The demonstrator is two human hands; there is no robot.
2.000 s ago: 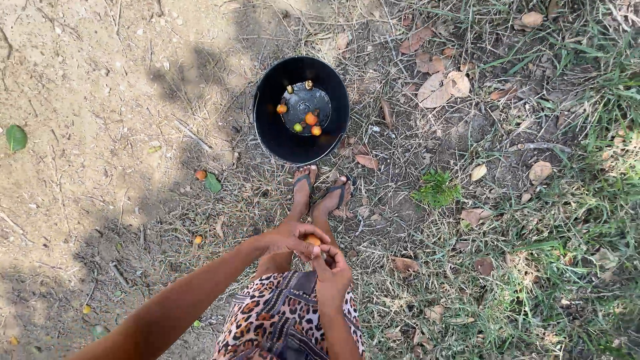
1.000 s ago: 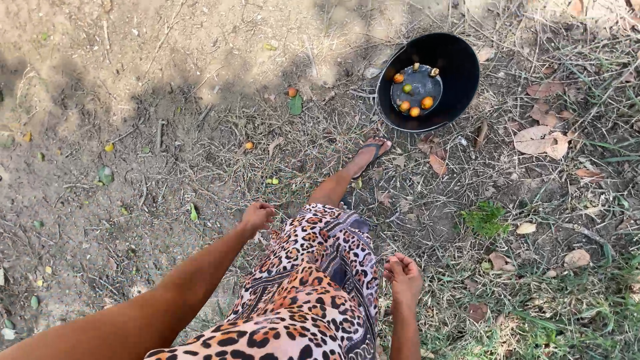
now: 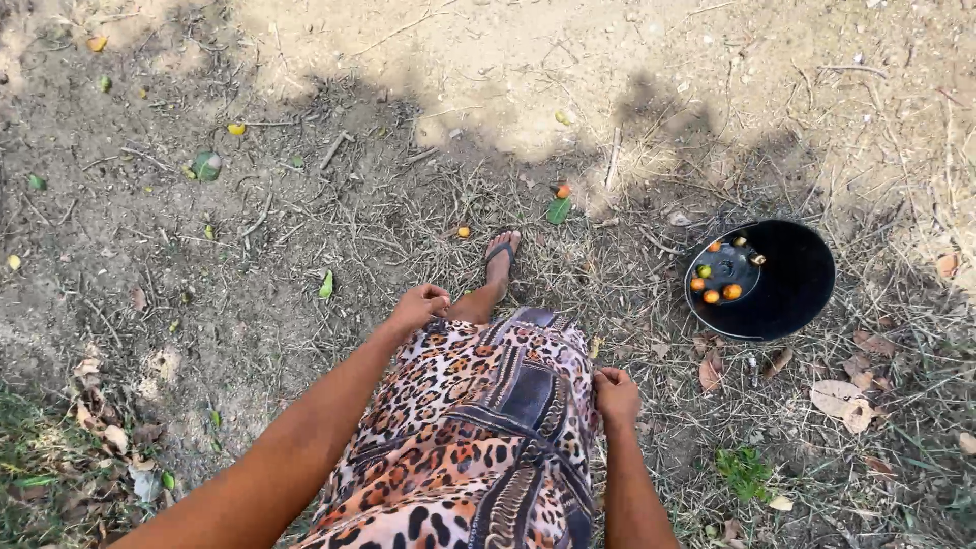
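My left hand [image 3: 422, 306] is at the left edge of the leopard-print garment [image 3: 457, 404], its fingers curled; whether it pinches the cloth is unclear. At the garment's right edge is my right hand [image 3: 616, 396], also with curled fingers, and its grip on the cloth is hard to make out. To the right, a black bucket [image 3: 797, 278] stands on the ground with several small orange and green fruits inside, among them an orange one [image 3: 732, 292]. Two more orange fruits lie beyond my sandalled foot [image 3: 499, 259], one on bare litter [image 3: 463, 232], one [image 3: 563, 191] touching a green leaf [image 3: 559, 210].
Dry grass, twigs and soil cover the ground. A yellow fruit [image 3: 237, 129] and a round green thing [image 3: 207, 165] lie at the upper left. Large dry leaves [image 3: 836, 398] and a small green plant [image 3: 743, 473] are at the lower right.
Two seconds ago my hands were together around an orange fruit; one second ago they were apart, and they remain so. The view has shifted left, so the bucket appears farther right.
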